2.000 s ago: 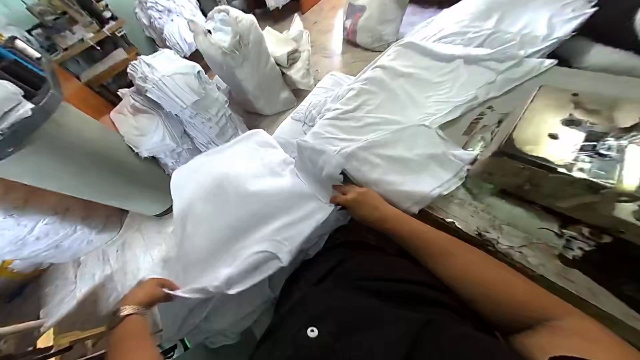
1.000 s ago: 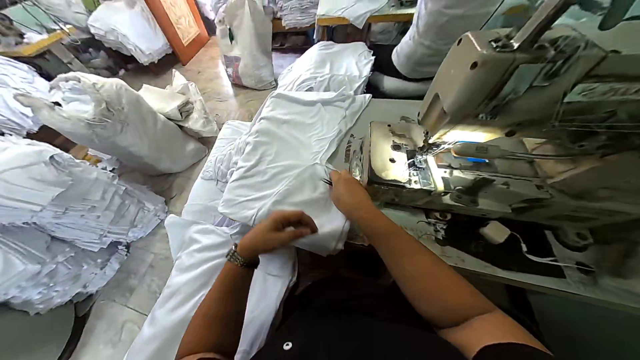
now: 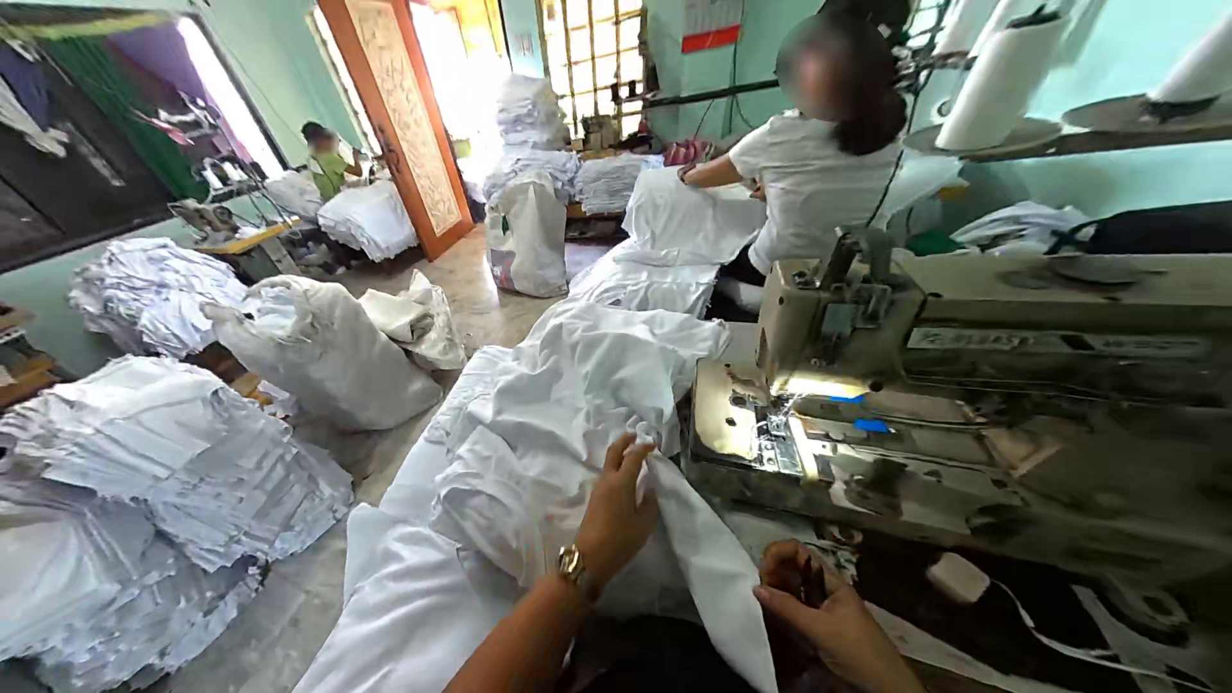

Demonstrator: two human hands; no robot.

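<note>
White fabric pieces (image 3: 577, 385) lie heaped left of an industrial sewing machine (image 3: 847, 327). My left hand (image 3: 616, 510), with a metal-banded watch on its wrist, pinches a fold of the white cloth at the machine's left side. A strip of that cloth (image 3: 707, 558) runs down to my right hand (image 3: 828, 606), whose thumb and fingers hold its edge below the machine bed. Something dark sits between the right fingers; what it is cannot be made out. The needle area (image 3: 780, 433) is lit, with no cloth under it.
Large stacks of white cut fabric (image 3: 183, 452) stand at the left, beside a full white sack (image 3: 322, 356). A person in a white shirt (image 3: 818, 183) handles cloth beyond the machine; another person (image 3: 330, 164) sits far left. Thread cones (image 3: 1006, 82) stand at upper right.
The cloth that lay flat one second ago is now bunched, with a strip drawn toward me. My right hand has moved down and right of the pile; my left hand now grips the cloth. The view has lifted.
</note>
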